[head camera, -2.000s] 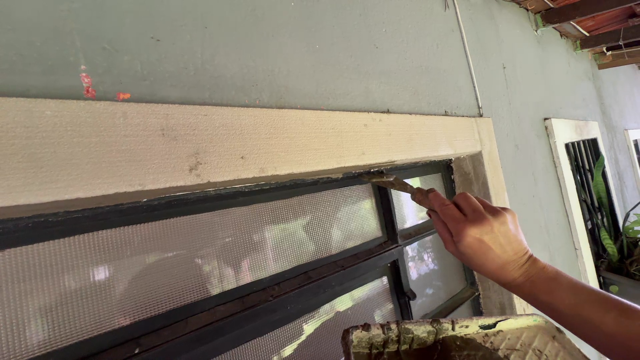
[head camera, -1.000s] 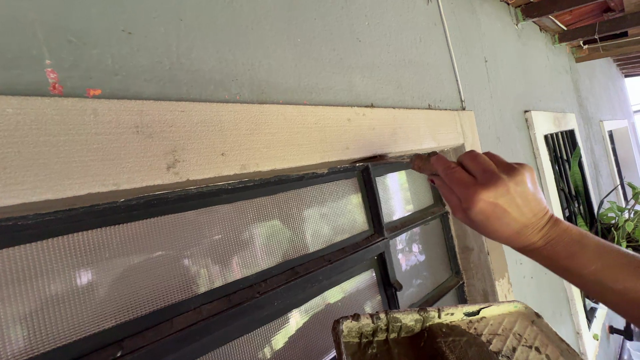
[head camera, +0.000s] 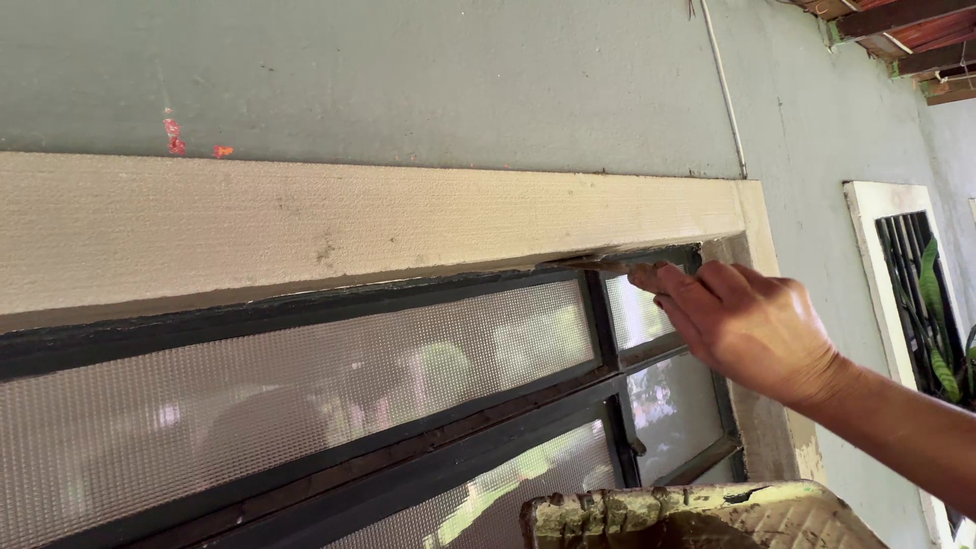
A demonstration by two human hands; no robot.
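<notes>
My right hand [head camera: 751, 328] is closed on the handle of a paintbrush [head camera: 637, 271], whose bristle end touches the top edge of the dark window frame [head camera: 457, 290], just under the cream lintel trim [head camera: 366, 221]. The brush lies nearly flat, pointing left. Below the hand, a paint tray [head camera: 785, 496] crusted with dried paint and holding dark paint shows at the bottom edge. What holds the tray is hidden, and my left hand is out of view.
Textured glass panes [head camera: 305, 396] fill the window. A grey-green wall [head camera: 457, 76] rises above the trim. To the right stand a second window frame with bars [head camera: 877, 229] and a green plant [head camera: 930, 305]. Roof beams [head camera: 907, 19] cross the top right.
One second ago the brush was near the frame's upper right corner; it now reaches further left along the top edge. My right hand stays shut on it throughout.
</notes>
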